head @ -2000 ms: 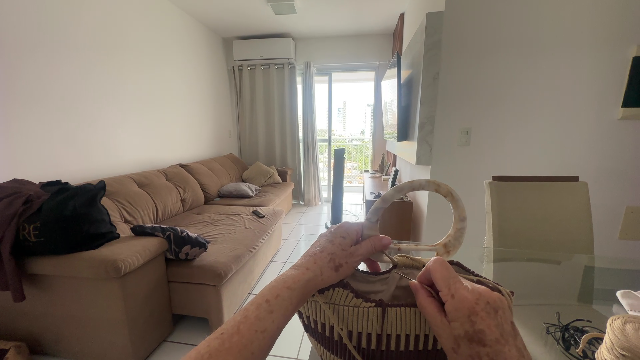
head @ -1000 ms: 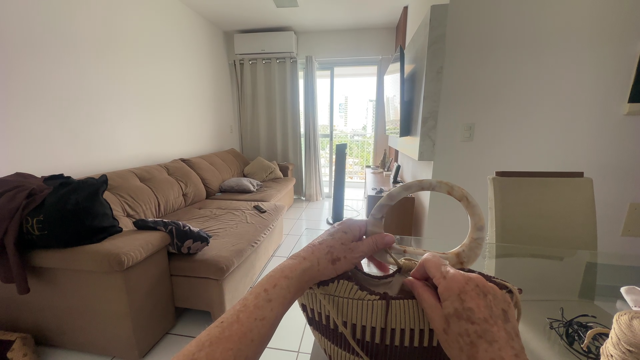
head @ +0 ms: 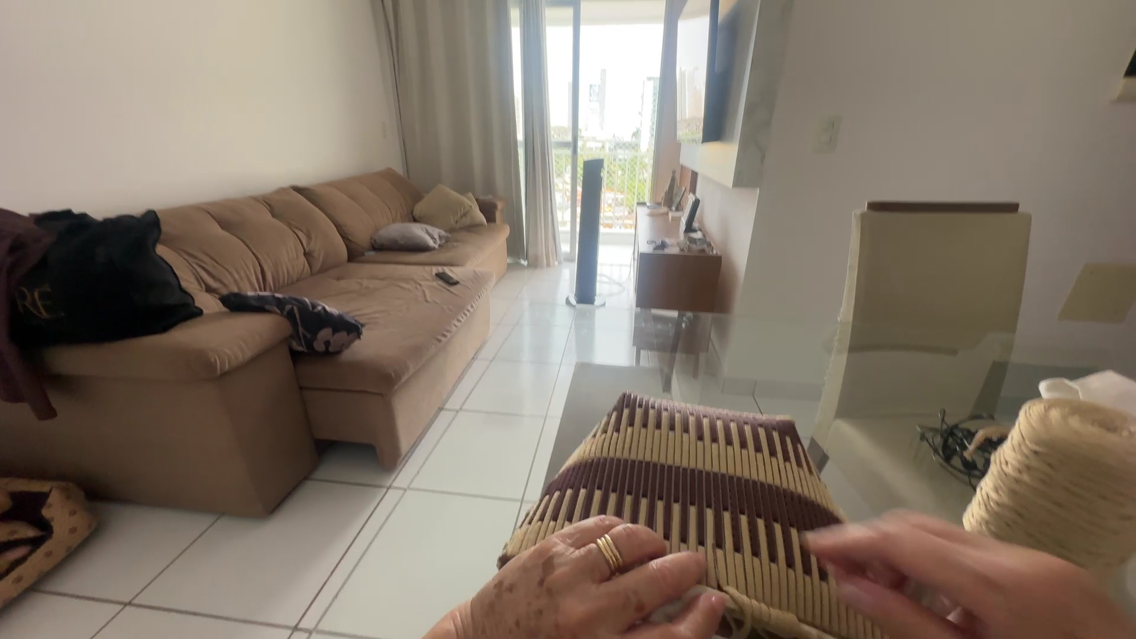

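A woven bag of beige and dark maroon cord lies tilted low in the middle of the head view, its striped side showing. My left hand, with gold-coloured rings, grips the bag's near edge, fingers curled by a loose strand of beige cord. My right hand is blurred, over the bag's right side, fingers partly spread; whether it pinches anything is unclear. The ring handle is out of sight. Right of the bag stands a big spool of beige twine.
The bag is over a glass table. Beside the spool lie a tangle of black cable and something white. A beige chair stands across the table. At left is a brown sofa with cushions and a black bag.
The bag has been turned, so the ring handle seen earlier no longer shows and its striped side faces up. Both hands have moved lower, and my right hand is farther from my left. The view tilts down.
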